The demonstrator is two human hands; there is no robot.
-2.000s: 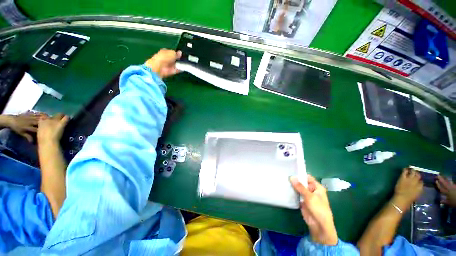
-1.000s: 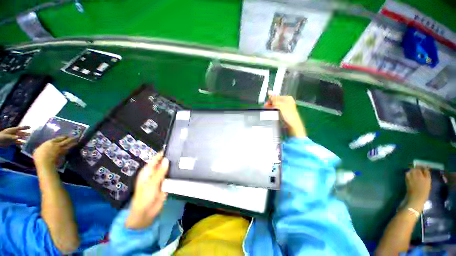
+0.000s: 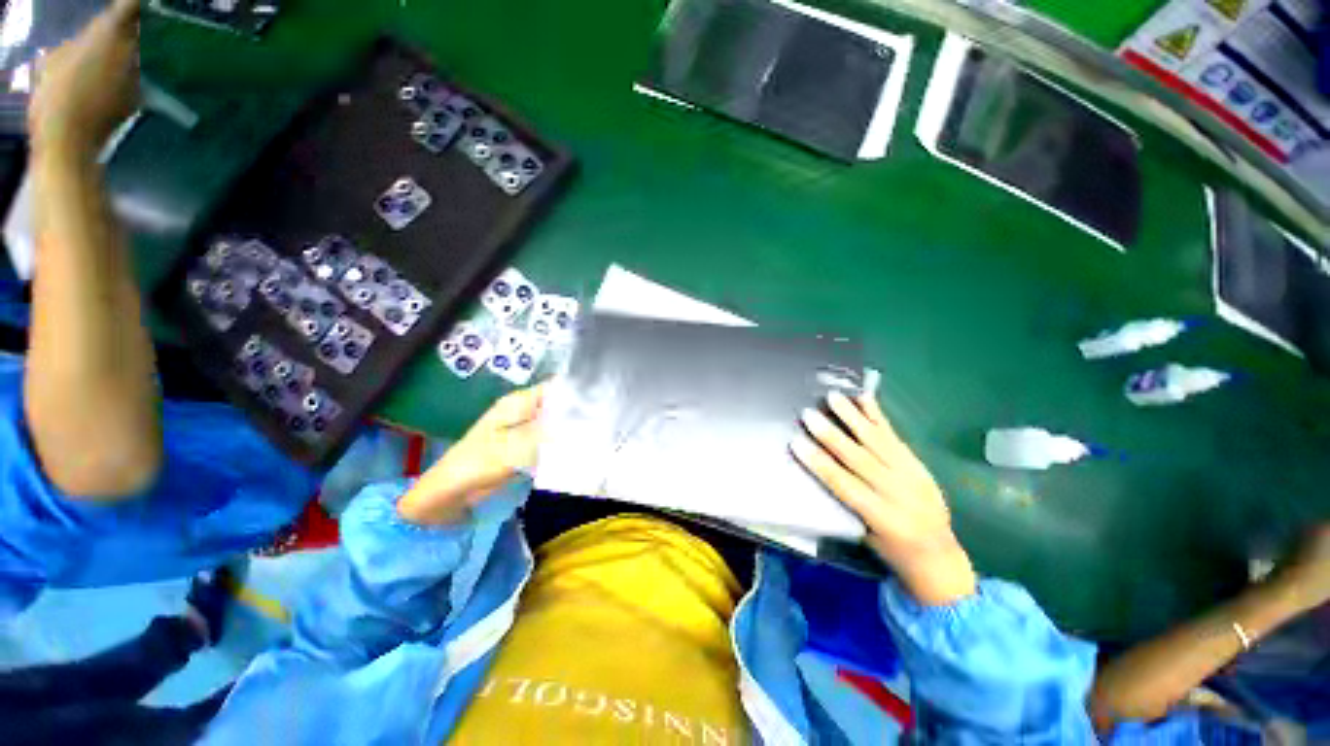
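A back panel (image 3: pixel 678 415) under glossy, wrinkled film lies at the bench's near edge, in front of me. A white backing sheet (image 3: pixel 664 299) sticks out past its far left side. My left hand (image 3: pixel 489 455) holds the panel's left edge. My right hand (image 3: pixel 883 488) lies on the panel's right part, with its fingers spread over the film near the far right corner. The fingers partly cover that corner, so I cannot tell whether a lens piece is there.
A black parts tray (image 3: pixel 474 219) with many lens pieces stands at left, with loose lens pieces (image 3: pixel 511 328) beside it. White glue bottles (image 3: pixel 1039 448) lie at right. Panels (image 3: pixel 780 73) lie along the far side. Other workers' arms (image 3: pixel 88 292) show at both sides.
The panel in my hands has gone from a raised, patched face to lying film side up at the bench edge. My right hand has moved from its far edge onto its surface. The view has tilted down.
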